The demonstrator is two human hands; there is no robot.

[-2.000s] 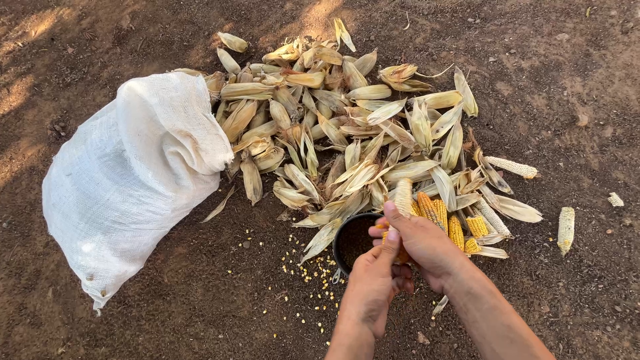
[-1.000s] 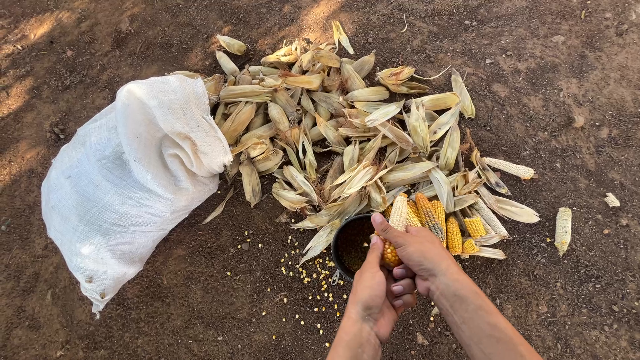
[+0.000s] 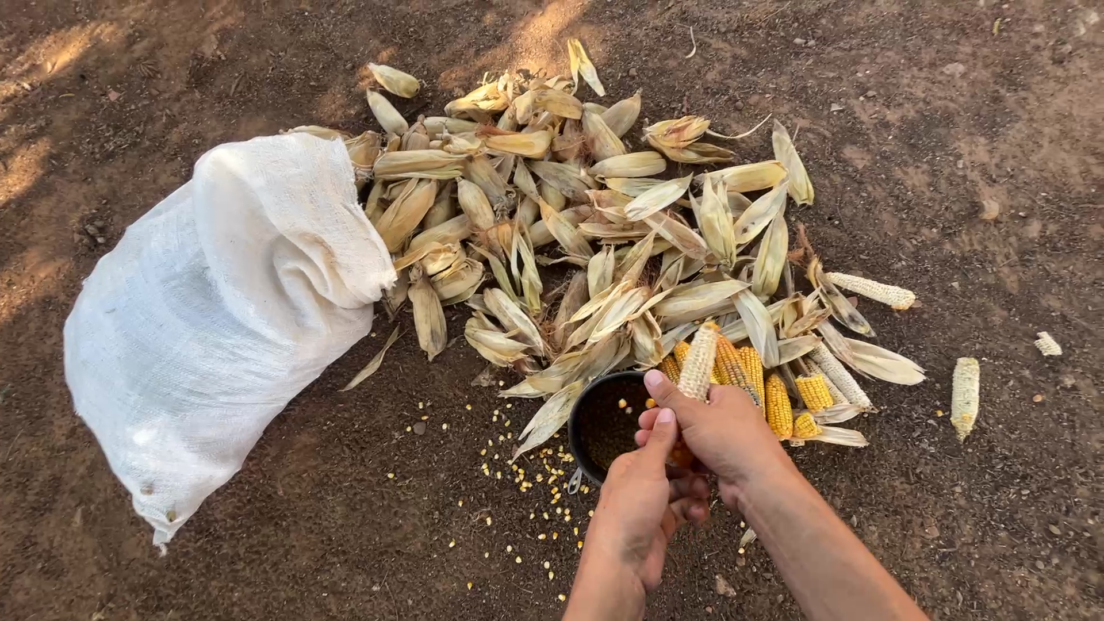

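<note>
An ear of maize [image 3: 698,362], its upper part bare of kernels, points up from between my hands. My right hand [image 3: 720,431] is closed around it. My left hand [image 3: 642,500] is against its lower end, which the fingers hide, so its grip there is unclear. Just left of the hands stands a dark round pot [image 3: 576,431] with kernels in it, and a few loose kernels show above its inside. Behind my right hand lie yellow maize ears [image 3: 778,405] and a bare cob [image 3: 841,375].
Dry maize husks [image 3: 552,224] form a wide heap beyond the pot. A white woven sack [image 3: 207,319] lies at left. Spilled kernels [image 3: 535,483] dot the soil beside the pot. More stripped cobs [image 3: 964,398] lie at right, one [image 3: 871,291] against the husks.
My hands stay by the pot around the ear. More of the pot's opening shows than two seconds ago, and loose kernels now appear over it.
</note>
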